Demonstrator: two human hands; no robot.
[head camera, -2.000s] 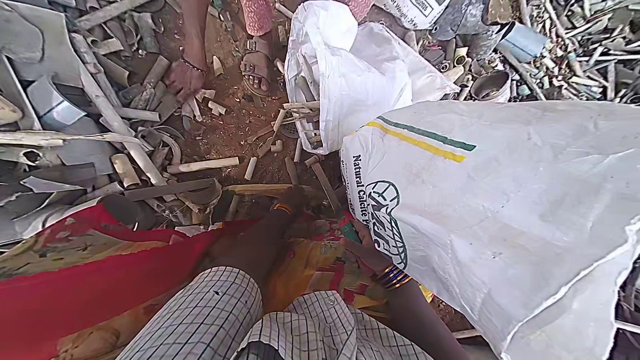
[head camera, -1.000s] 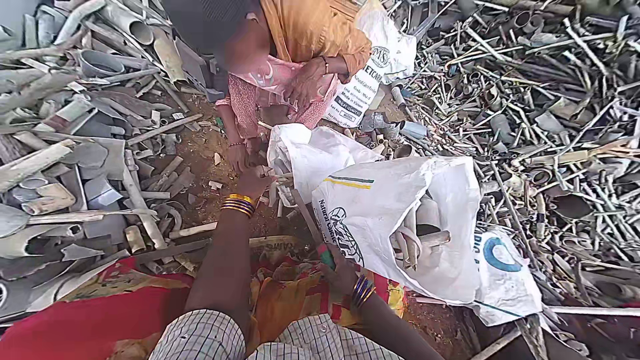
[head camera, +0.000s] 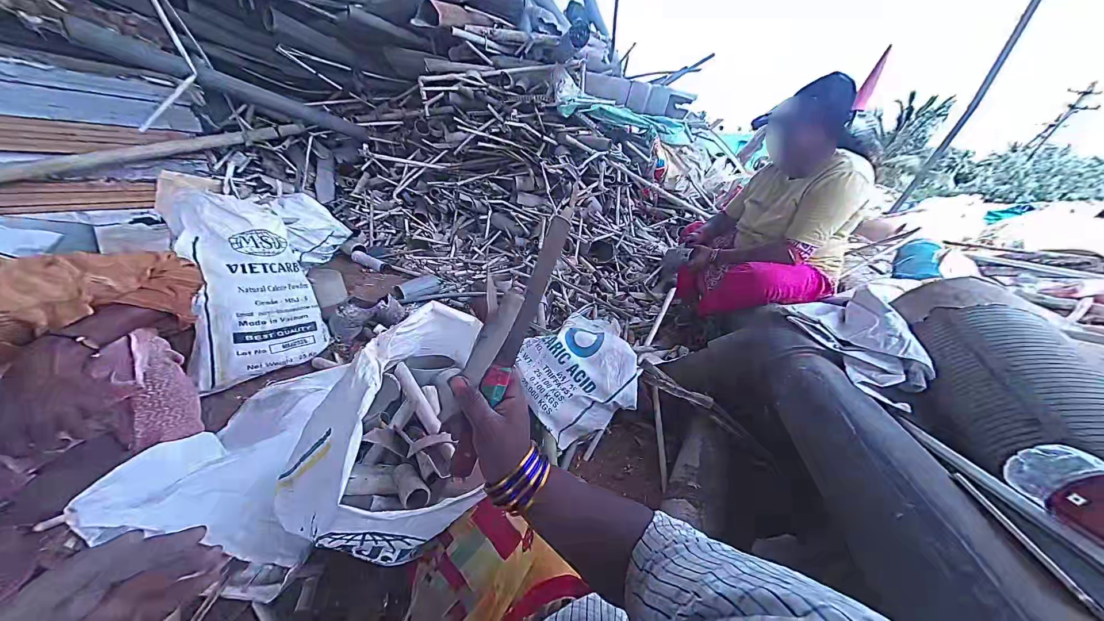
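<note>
My right hand (head camera: 496, 427), with blue and gold bangles at the wrist, is closed around the red and green grip of a long, flat, blade-like tool (head camera: 542, 280) that points upward. Just left of the blade a grey pipe piece (head camera: 493, 335) stands up; whether my fingers touch it I cannot tell. Beside the hand an open white woven sack (head camera: 323, 470) holds several cut pipe pieces (head camera: 412, 486), some pale and some grey. My left hand is out of view.
A printed white sack (head camera: 252, 297) stands at the left, near another person's blurred pink sleeve (head camera: 164, 384). Behind lies a large heap of scrap pipes (head camera: 483, 185). A person in yellow (head camera: 798, 203) sits at the right rear. Thick black pipes (head camera: 849, 448) lie at the right.
The view has swung up and to the right. My left hand, near the sack mouth one second ago, has left the view. My right hand now holds the tool raised beside the open sack.
</note>
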